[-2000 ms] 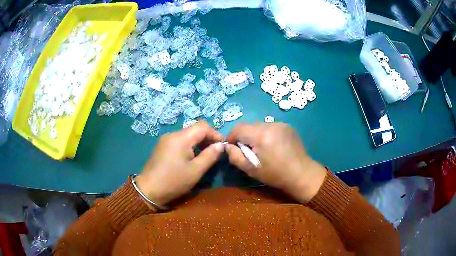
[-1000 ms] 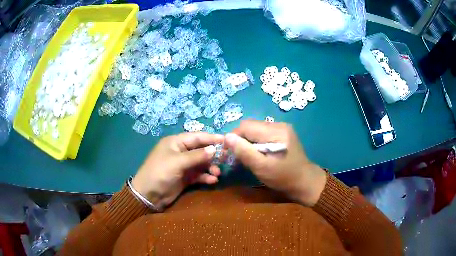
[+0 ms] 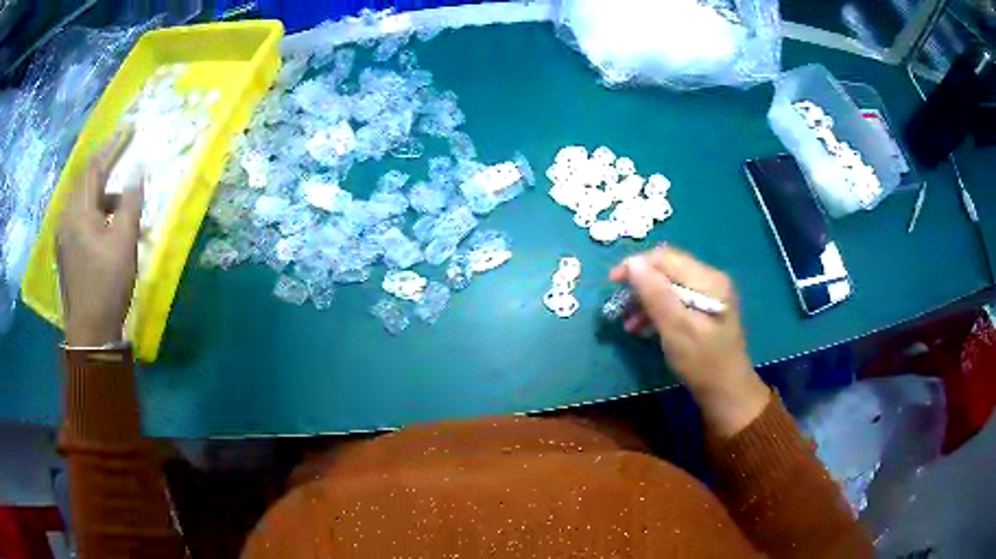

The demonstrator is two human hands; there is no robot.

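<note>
My left hand (image 3: pixel 101 257) reaches into the yellow tray (image 3: pixel 162 311), over the heap of small white pieces (image 3: pixel 180 131). Its fingertips are blurred, and whether they hold a piece is unclear. My right hand (image 3: pixel 694 317) is over the table, right of centre, with the white pen-shaped tool (image 3: pixel 699 299) in its grip. A clear plastic housing (image 3: pixel 617 304) shows at its fingertips. Several white perforated inserts (image 3: pixel 564 286) lie just left of it. A larger pile of white inserts (image 3: pixel 608 193) lies beyond. The heap of clear housings (image 3: pixel 360 197) spreads left of centre.
A smartphone (image 3: pixel 796 232) lies at right, beside a clear parts box (image 3: pixel 838 142) with white inserts. A thin stick (image 3: pixel 916 207) lies by the box. A large clear bag of white parts (image 3: pixel 666 42) is at the far side. Crumpled film (image 3: pixel 38 142) lies beyond the tray.
My hands have parted. The left has moved from the front centre into the yellow tray; the right has moved rightward with the tool. Several inserts now lie apart, left of my right hand.
</note>
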